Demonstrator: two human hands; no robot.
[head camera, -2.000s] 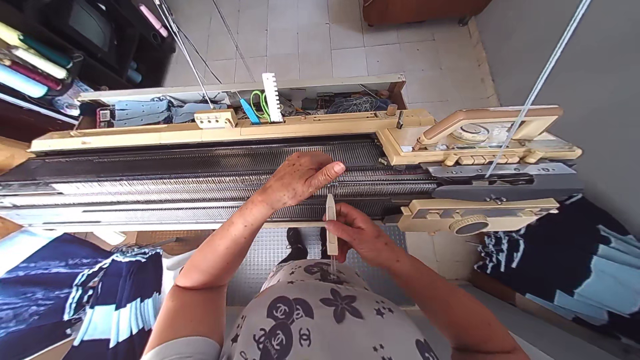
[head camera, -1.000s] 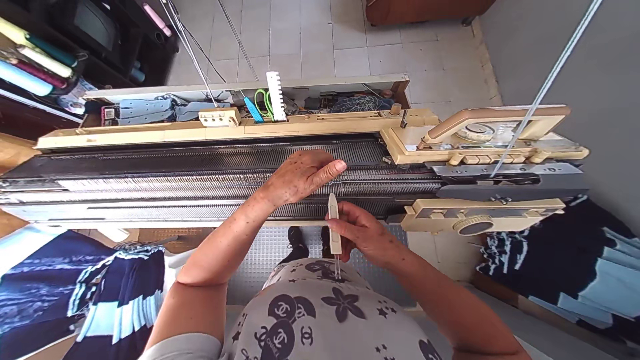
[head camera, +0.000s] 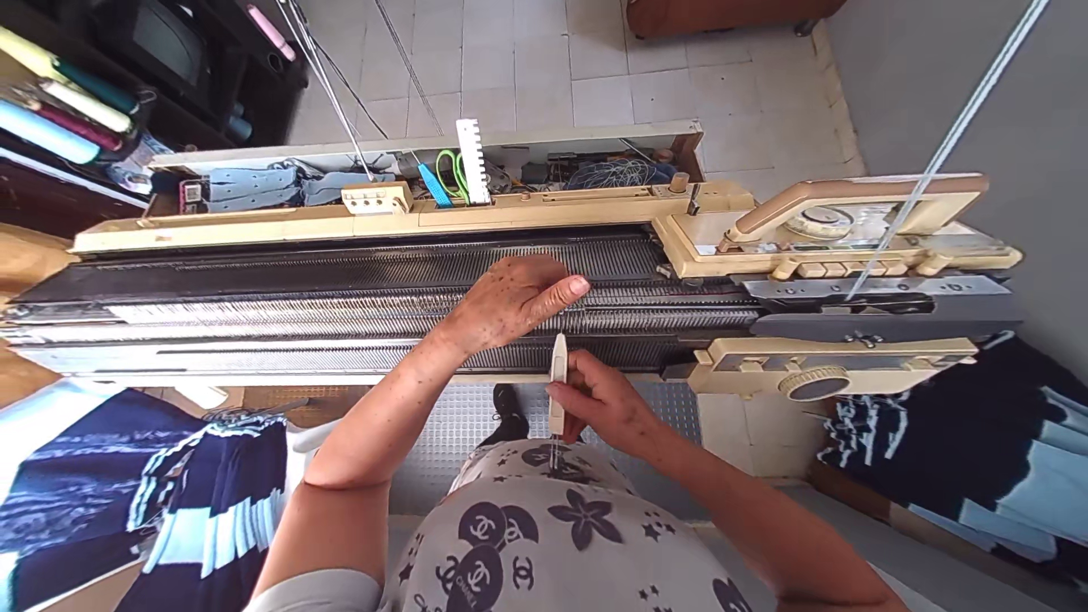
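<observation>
A long knitting machine (head camera: 255, 274) with two rows of needles spans the view. My left hand (head camera: 510, 306) lies palm down over the middle of the needle beds, thumb pointing right; its fingertips are hidden, so whether it holds anything cannot be told. My right hand (head camera: 602, 401) grips a cream plastic transfer tool (head camera: 558, 374) just in front of the near bed, its pointed end toward the needles and metal prongs toward my body. At the right end sit the main carriage (head camera: 841, 229) with its handle and the ribber carriage (head camera: 833, 365) with a round dial.
Behind the machine, an open tray (head camera: 425, 153) holds green-handled scissors (head camera: 457, 174), a white notched comb (head camera: 473, 161) and tangled yarn (head camera: 620, 172). Yarn strands rise at the left and right. Navy and light-blue knitted pieces (head camera: 212, 501) hang at the near left, more (head camera: 960, 442) at the right.
</observation>
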